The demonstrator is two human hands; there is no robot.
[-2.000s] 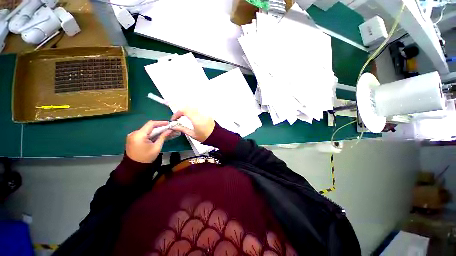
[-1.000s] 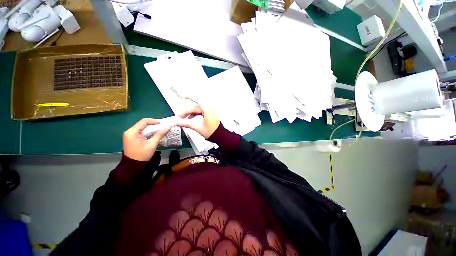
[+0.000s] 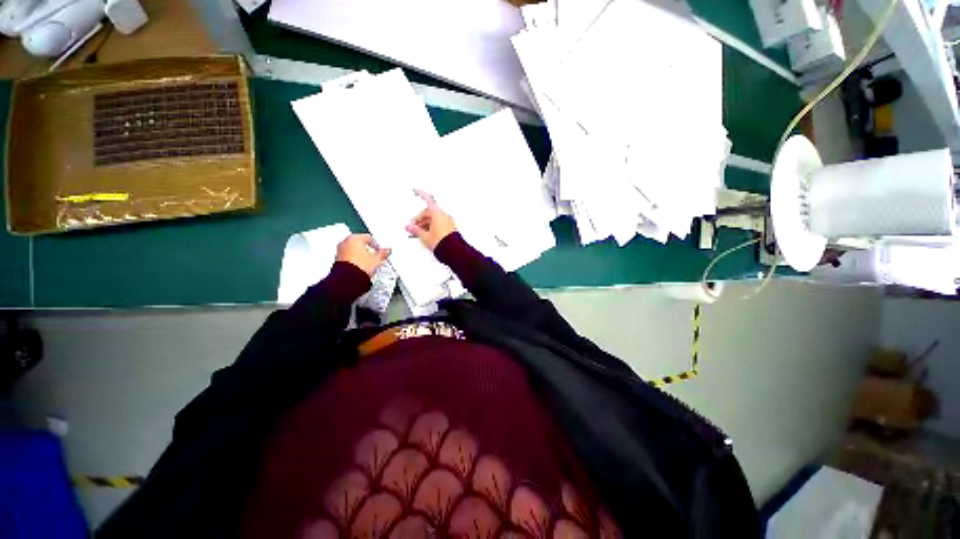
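Observation:
A white instruction leaflet (image 3: 308, 259) curves out to the left of my left hand (image 3: 363, 253). A faintly printed part shows below that hand, near the bench edge. My left hand is closed on the leaflet; its fingertips are partly hidden. My right hand (image 3: 430, 224) is over the left leaflet stack (image 3: 368, 137), fingers apart, with nothing visible in it. The stack lies slanted and runs down toward the bench edge. The middle leaflet stack (image 3: 493, 158) touches its right side.
A shallow carton tray (image 3: 158, 197) with a yellow stick (image 3: 93, 198) stands left. An untidy leaflet pile (image 3: 637, 126) lies right of the stacks. White sheets (image 3: 421, 40) lie behind. A large white roll (image 3: 879, 195) is at the right end, near a thin yellowish line (image 3: 832, 90).
My hands have come apart. The small white bundle between them no longer shows, and a longer curved leaflet shows by my left hand. My right hand has moved up over the stack. The view has shifted slightly.

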